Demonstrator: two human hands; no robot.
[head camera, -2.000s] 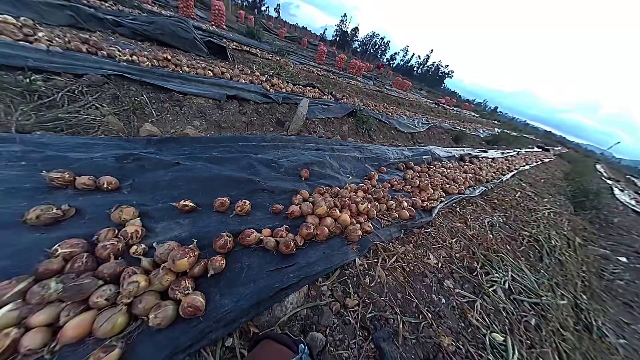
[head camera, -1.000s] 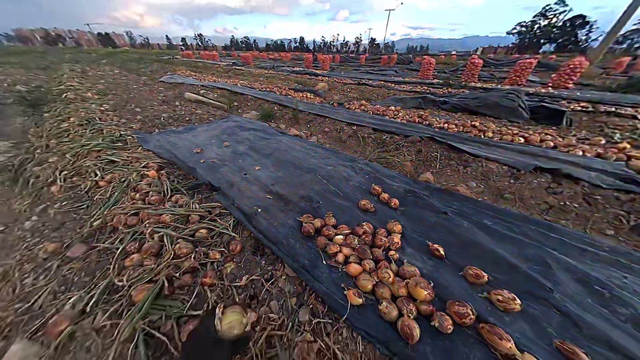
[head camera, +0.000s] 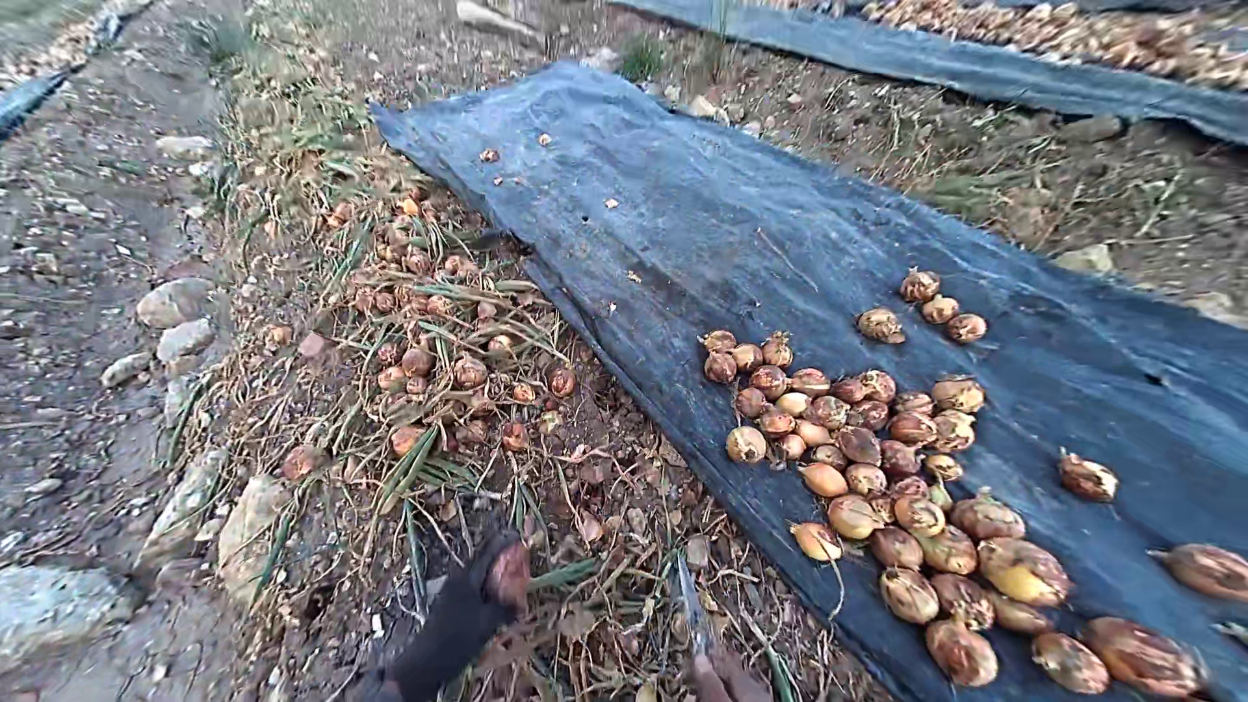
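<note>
At the bottom centre my left hand (head camera: 450, 624), in a dark glove, holds a reddish onion (head camera: 509, 575) low over dry stalks. Green leaves (head camera: 564, 575) show just right of that onion. My right hand (head camera: 726, 680) is partly cut off by the lower edge and grips a tool with a narrow metal blade (head camera: 692, 600), pointing away from me; its exact kind is unclear. On the dark ground sheet (head camera: 663, 224), to the right, lies a heap of onions (head camera: 858, 444). More onions with leaves (head camera: 419, 363) lie on the soil ahead.
Stones (head camera: 249, 536) and a pale rock (head camera: 58, 609) line the bare soil path at left. A second dark sheet (head camera: 975, 68) with onions beyond it runs across the upper right. Dry stalks cover the ground around both hands.
The view has swung down towards the ground. My left hand now shows clearly with an onion, and my right hand and the bladed tool have come into view.
</note>
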